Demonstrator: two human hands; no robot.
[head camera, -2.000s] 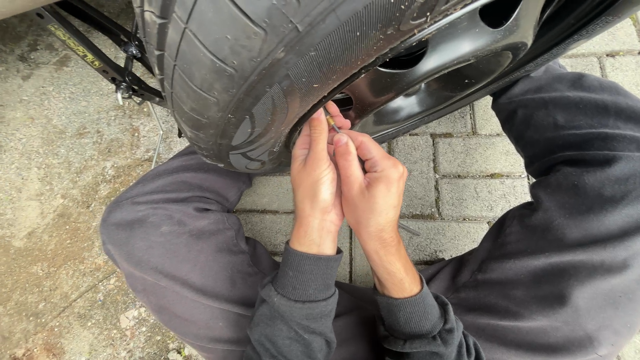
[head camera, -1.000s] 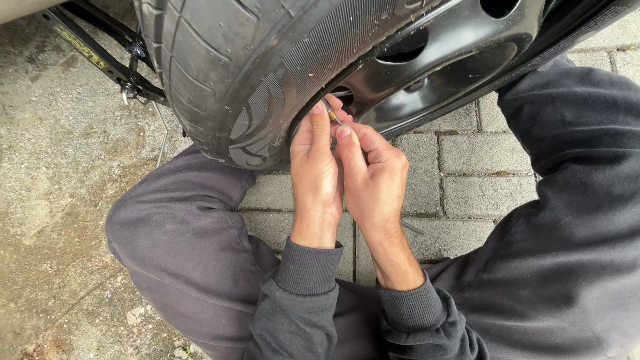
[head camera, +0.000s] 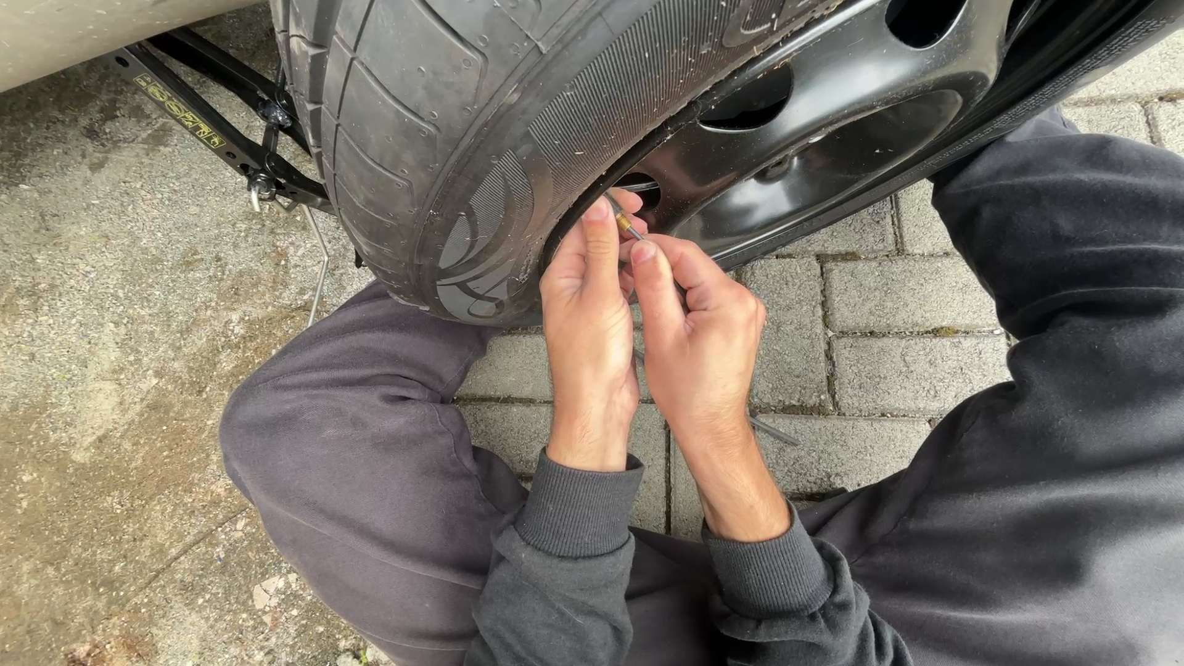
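Note:
Both my hands meet at the lower edge of the black steel wheel rim. A tire valve stem, dark with a brass-coloured band, lies between my fingers. My left hand has its thumb and fingers around the stem's upper part. The thumb and forefinger of my right hand pinch the thin metal lower end; whether that end is part of the stem or a separate piece cannot be told. Above my left hand rises the tire, its sidewall close to my fingertips.
A black scissor jack stands behind the tire at the upper left, with a bent metal rod hanging near it. A thin grey rod lies on the paving bricks beside my right wrist. My bent legs flank the wheel.

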